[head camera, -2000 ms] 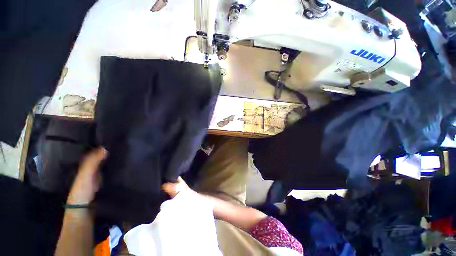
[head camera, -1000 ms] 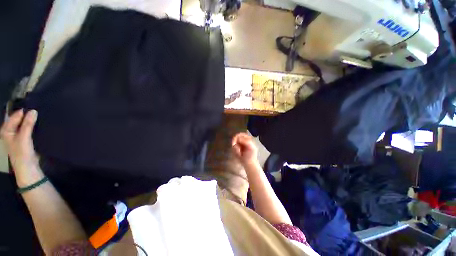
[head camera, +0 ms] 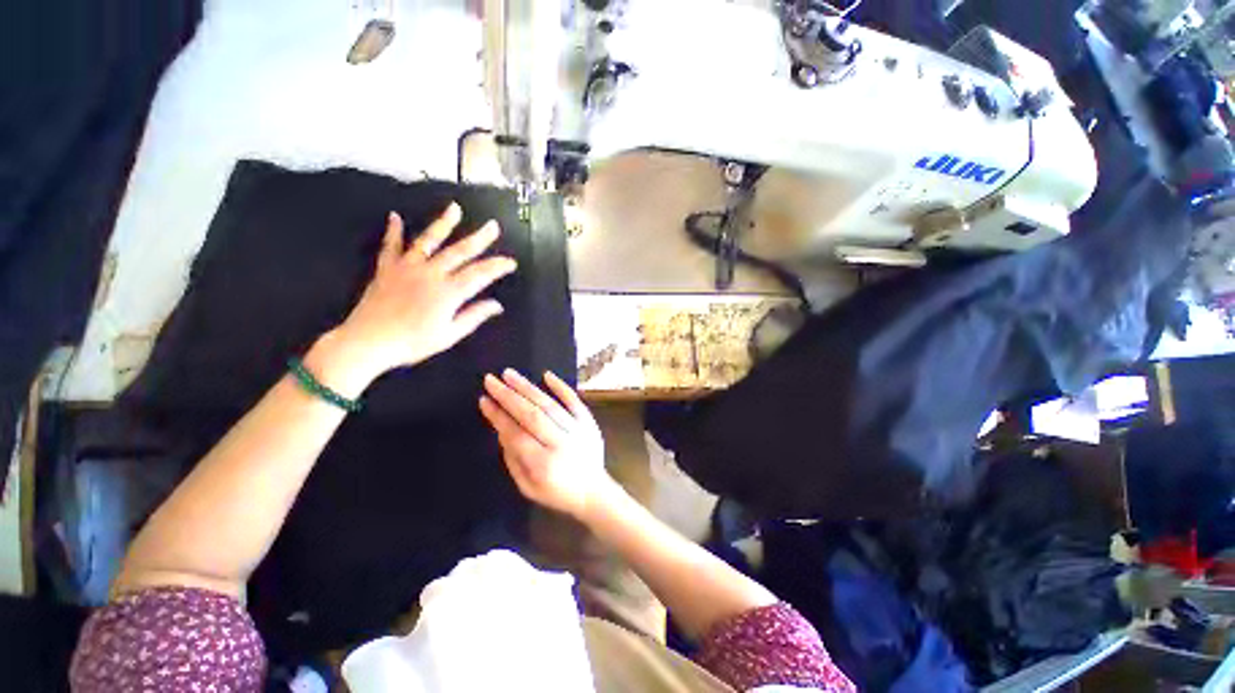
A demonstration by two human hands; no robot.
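Note:
A black cloth panel [head camera: 244,298] lies flat on the white table, its top right corner at the presser foot [head camera: 528,203] of the white JUKI sewing machine [head camera: 813,149]. My left hand [head camera: 427,291] lies flat on the panel with fingers spread, left of and below the needle area. My right hand [head camera: 549,440] rests palm down on the panel near its right edge, by the table's front edge, fingers extended. Neither hand grips the cloth. The lower part of the panel hangs over my lap.
Dark cloth [head camera: 840,393] drapes off the table right of the machine. More dark cloth [head camera: 81,163] is at the far left. A black strap [head camera: 725,237] lies under the machine arm. Dark cloth heaps [head camera: 1002,555] are at the lower right.
My left hand has moved from the panel's far left edge up onto its middle near the needle. My right hand has moved left onto the panel. The panel lies flatter.

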